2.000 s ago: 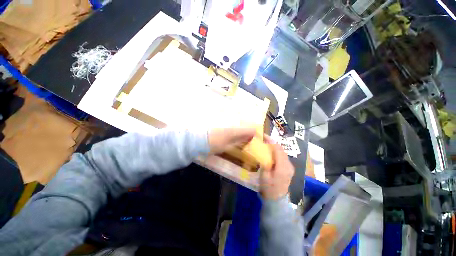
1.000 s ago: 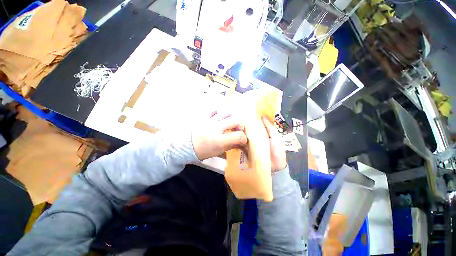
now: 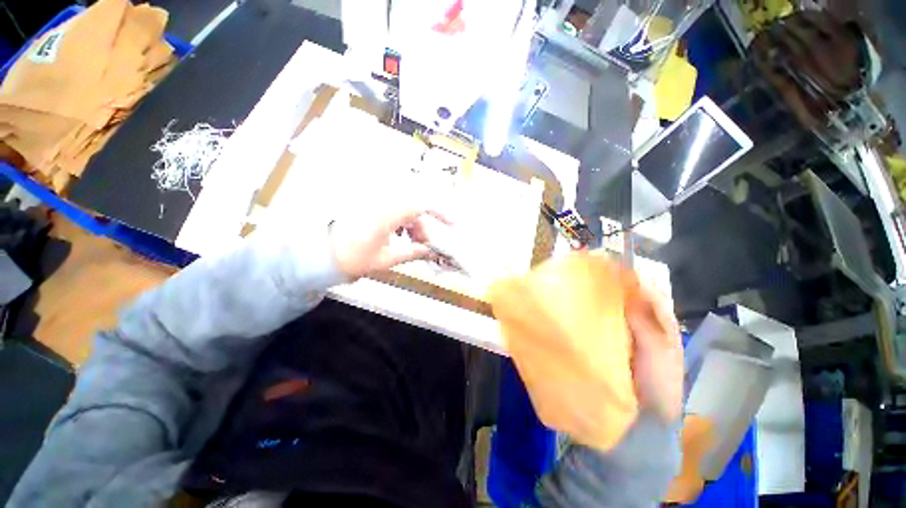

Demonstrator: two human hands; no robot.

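An orange fabric panel [image 3: 571, 342] hangs at the right front edge of the white template bed [image 3: 373, 174]. My right hand [image 3: 658, 342] grips its right side and is partly hidden by the fabric. My left hand [image 3: 392, 243] is over the front of the bed, apart from the panel, fingers bent. A small dark thing shows at its fingertips; glare hides what it is and whether it is held. The yellow-edged presser clamp [image 3: 447, 154] sits under the white sewing machine head [image 3: 452, 69]. White labels [image 3: 611, 233] lie right of the bed, partly covered.
White thread waste [image 3: 189, 157] lies on the black table at left. A blue crate [image 3: 94, 213] holds stacked orange panels [image 3: 84, 84]; more lie below it. A control screen [image 3: 692, 149] stands at right, with a cable. Cardboard and orange pieces [image 3: 695, 456] are in a blue crate at lower right.
The orange panel has moved right and spread out, now in my right hand only. My left hand has separated from it and moved slightly left and up over the bed.
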